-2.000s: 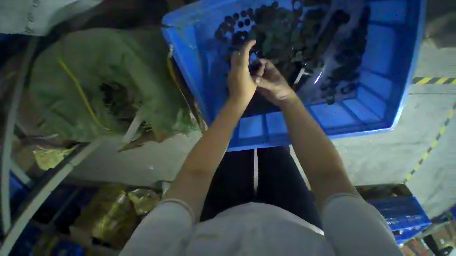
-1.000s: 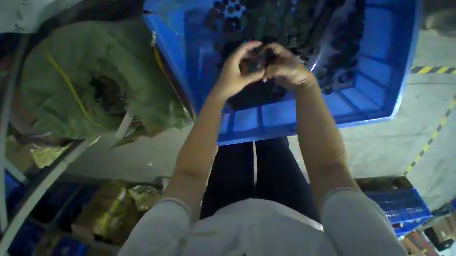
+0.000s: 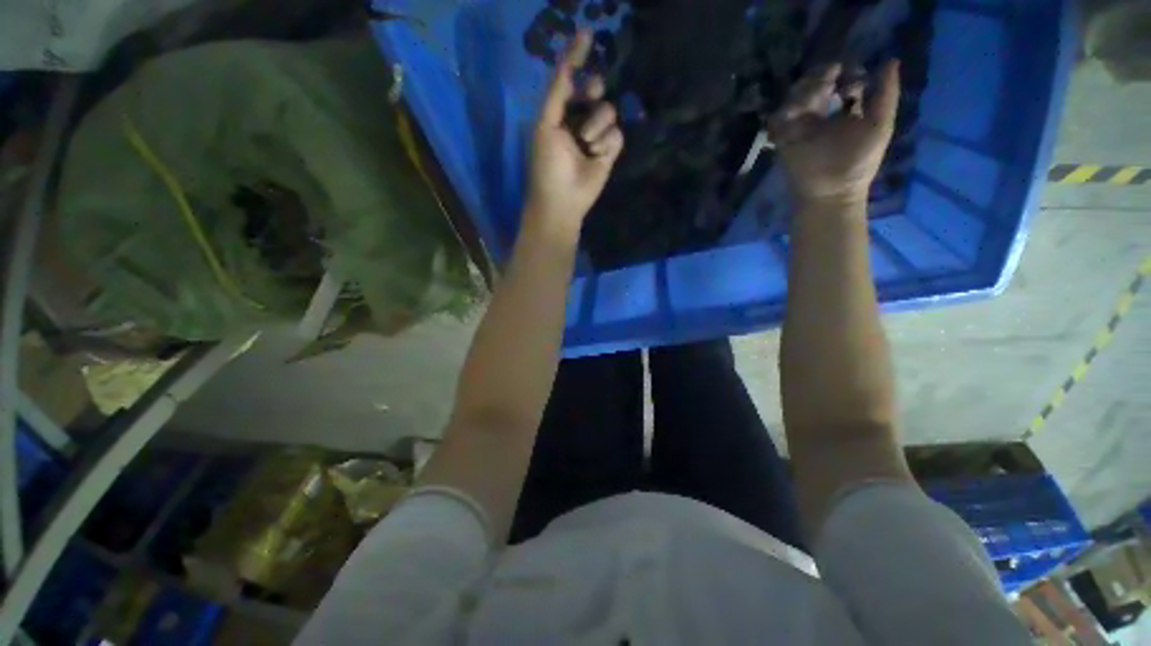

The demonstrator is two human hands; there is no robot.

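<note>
A blue tote (image 3: 675, 297) stands in front of me, with many small dark round parts (image 3: 682, 139) heaped and scattered in it. My left hand (image 3: 574, 152) is over the tote's left part, index finger stretched out and other fingers curled; I cannot tell whether it holds a part. My right hand (image 3: 833, 139) is over the right part, palm turned up and fingers apart; no part shows clearly in it. The hands are well apart. The tote's far side is cut off by the picture's top edge.
A green woven sack (image 3: 379, 202) with a yellow cord stands left of the tote. Grey metal rack bars (image 3: 133, 442) and golden-brown packets (image 3: 271, 517) are low at left. A blue crate (image 3: 1010, 517) is low at right. Yellow-black tape (image 3: 1098, 173) marks the grey floor.
My hands were close together over the parts, around something dark. They have moved apart, left hand to the left and right hand to the right, and the dark thing no longer shows between them.
</note>
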